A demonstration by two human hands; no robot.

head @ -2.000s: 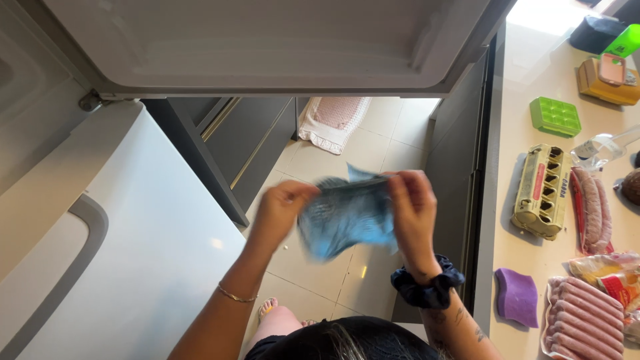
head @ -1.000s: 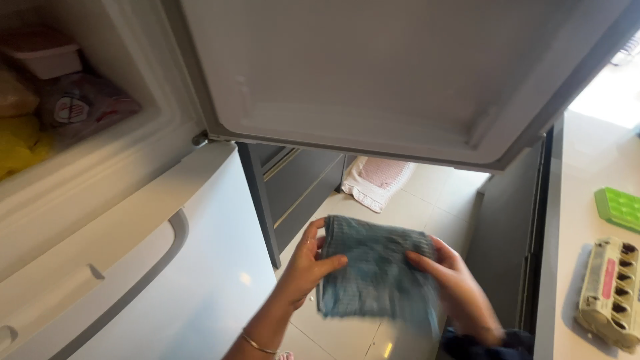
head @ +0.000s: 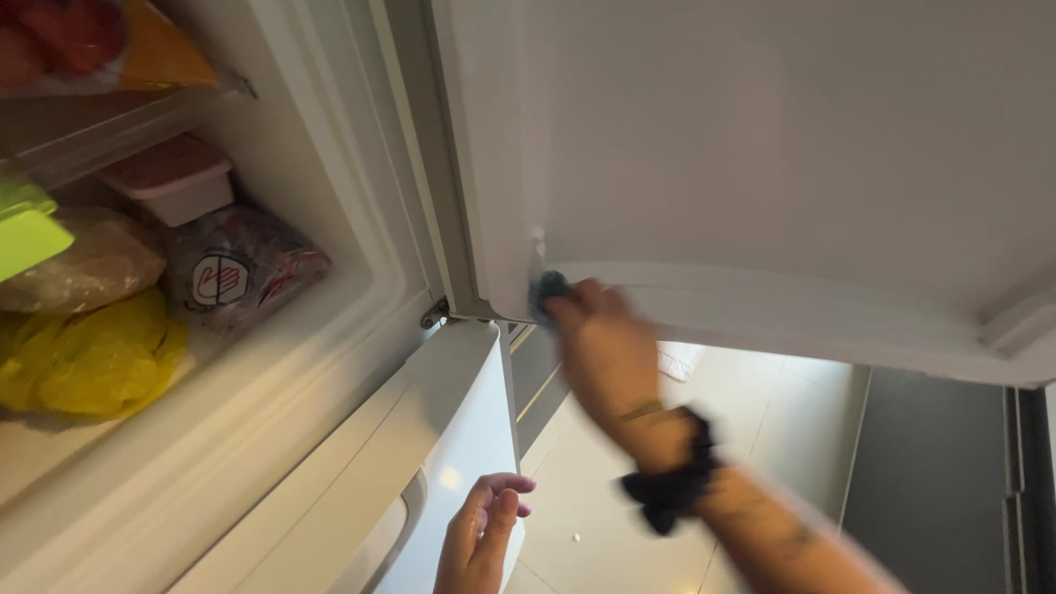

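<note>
My right hand, with a dark scrunchie at the wrist, is closed on a bunched blue cloth. The cloth presses against the lower hinge-side corner of the open freezer door's inner face. White specks show just above the cloth. Lower down, near the curved handle of the fridge door below, my left hand is raised with its fingers loosely bent and nothing in it.
At left, the open freezer compartment holds a yellow plastic bag, a pink-lidded tub, a clear printed bag and a green item. A metal hinge joins the door. Dark cabinets stand at right.
Both hands held the spread cloth a second ago; the left has let go, and the right has brought the bunched cloth to the door. The view has swung left, toward the freezer.
</note>
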